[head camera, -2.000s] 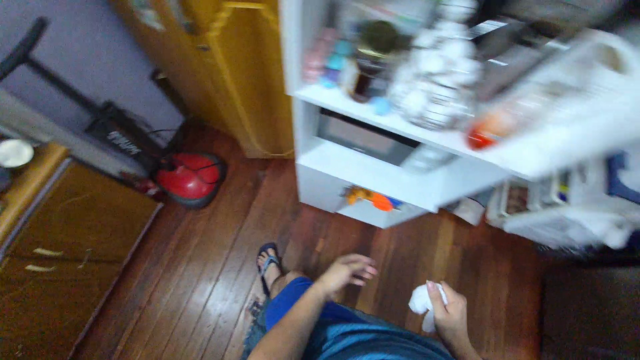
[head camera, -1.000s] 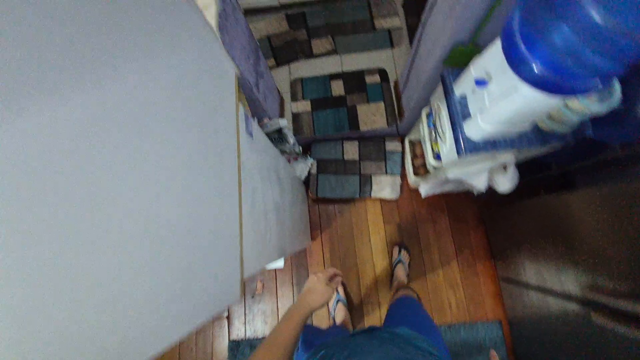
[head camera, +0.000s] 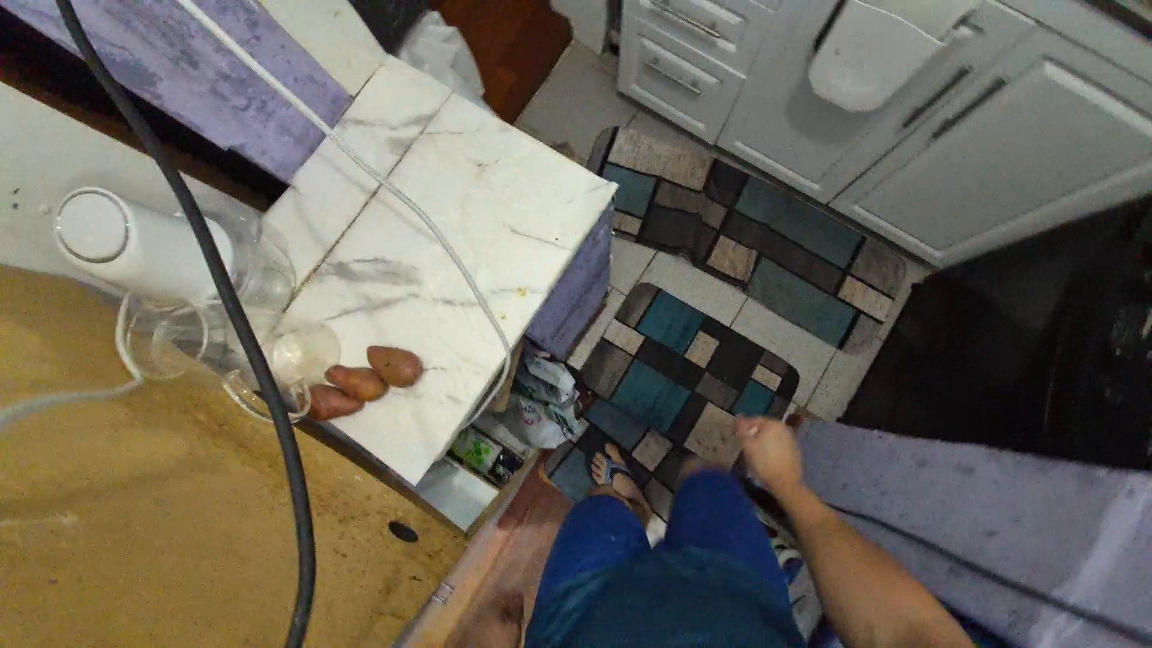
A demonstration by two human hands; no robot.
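Observation:
My right hand [head camera: 769, 450] hangs over the patchwork-patterned mat [head camera: 661, 360], to the right of my knees. Its fingers are curled and blurred, so whether something small is inside cannot be told. A dim patch of skin at the bottom edge, left of my thigh, seems to be my left hand [head camera: 502, 619]; its fingers do not show clearly. Reddish-brown potatoes or similar tubers [head camera: 394, 366] lie on the marble-look tiled counter [head camera: 468, 216]. Beside them are clear containers [head camera: 301, 346] and a white appliance [head camera: 135, 238] lying on its side or seen tilted.
White cabinets [head camera: 954, 153] bear a hanging white bin [head camera: 877, 58]. A dark appliance [head camera: 999, 333] stands at right, above a purple-grey wall edge [head camera: 972, 486]. A black cable [head camera: 256, 351] and a white cord [head camera: 432, 225] cross the left side. Plastic packets [head camera: 544, 405] sit under the counter.
The view has moved from the wooden floor past the water dispenser to the mats and tiled counter. A white, crumpled-looking thing showed in my right hand two seconds ago; none is plain now.

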